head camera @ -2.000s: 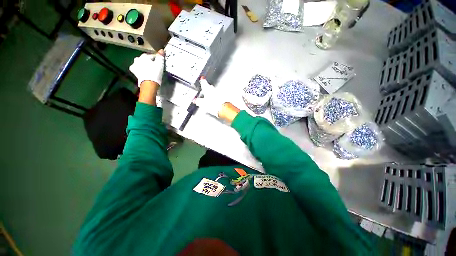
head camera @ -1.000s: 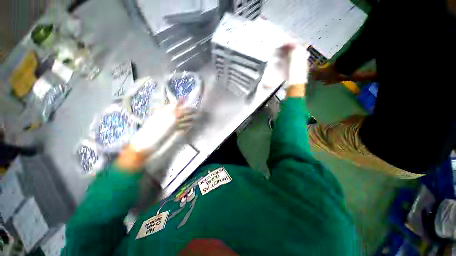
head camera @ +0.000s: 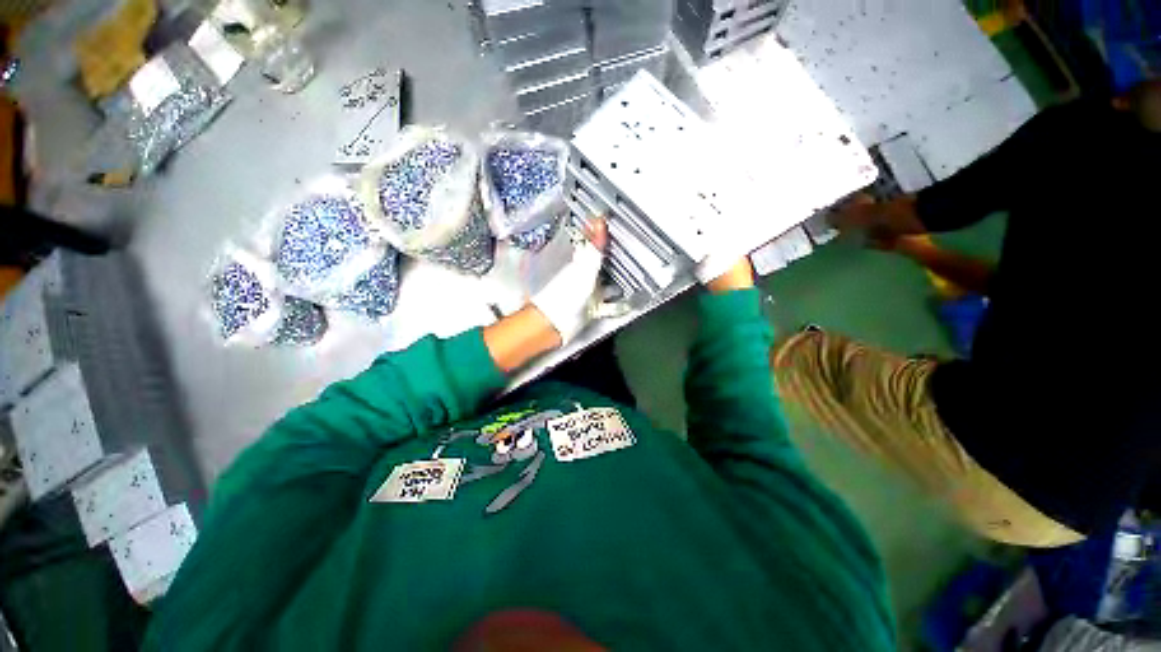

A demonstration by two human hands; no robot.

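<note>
A stack of pale sheet-metal brackets (head camera: 640,147) with small holes on top and a dark slotted side lies at the table's front edge. My left hand (head camera: 576,290), in a white glove with some bare fingertips, is closed against the slotted side at its near left end. My right hand (head camera: 726,271) is at the stack's near right corner; mostly the wrist shows, and its fingers are hidden or lost in glare.
Open clear bags of blue-silver bits (head camera: 321,238) stand left of the stack. Slotted metal parts (head camera: 548,57) stand behind it. A white plate (head camera: 371,117), a flat bag (head camera: 182,112) and a jar (head camera: 283,61) lie farther back. Stepped brackets (head camera: 54,427) are far left. A person (head camera: 1031,293) stands at right.
The view has swung from the left stack to the slotted parts. My left hand has moved from over the bags to the stack's side; my right hand has dropped from its top to its near corner.
</note>
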